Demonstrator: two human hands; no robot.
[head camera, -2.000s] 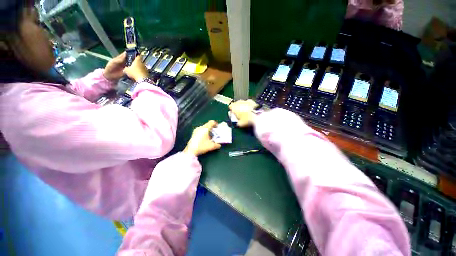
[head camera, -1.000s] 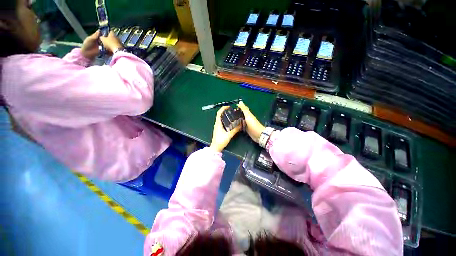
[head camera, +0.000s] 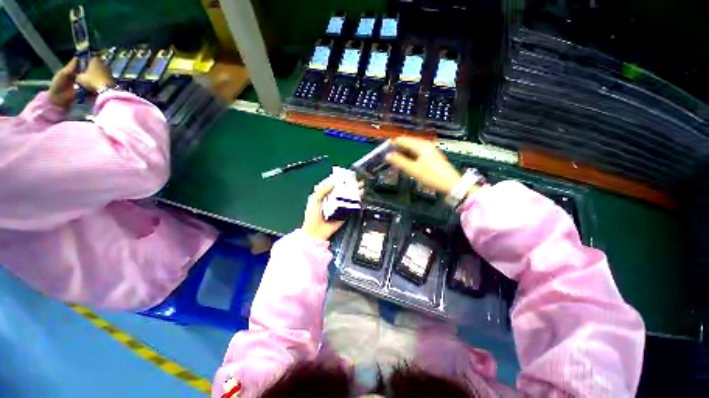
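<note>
My left hand holds a small stack of white flat batteries, upright over the tray's left edge. My right hand pinches a thin dark flat piece with a pale edge, blurred, just right of the stack; I cannot tell if it is a battery or a cover. In the clear blister tray below, closed phones lie back up. Two at the front show pale batteries; another further right looks darker. My right arm hides part of the tray.
A marker pen lies on the green mat, a blue pen by the rear ledge. Behind stands a tray of open lit phones. Stacked empty trays rise at rear right. A neighbour in pink handles a phone at left.
The view has shifted right. My hands, together around a dark-looking stack, are now apart: the left keeps the stack, the right has moved right with a flat piece. More of the front tray shows.
</note>
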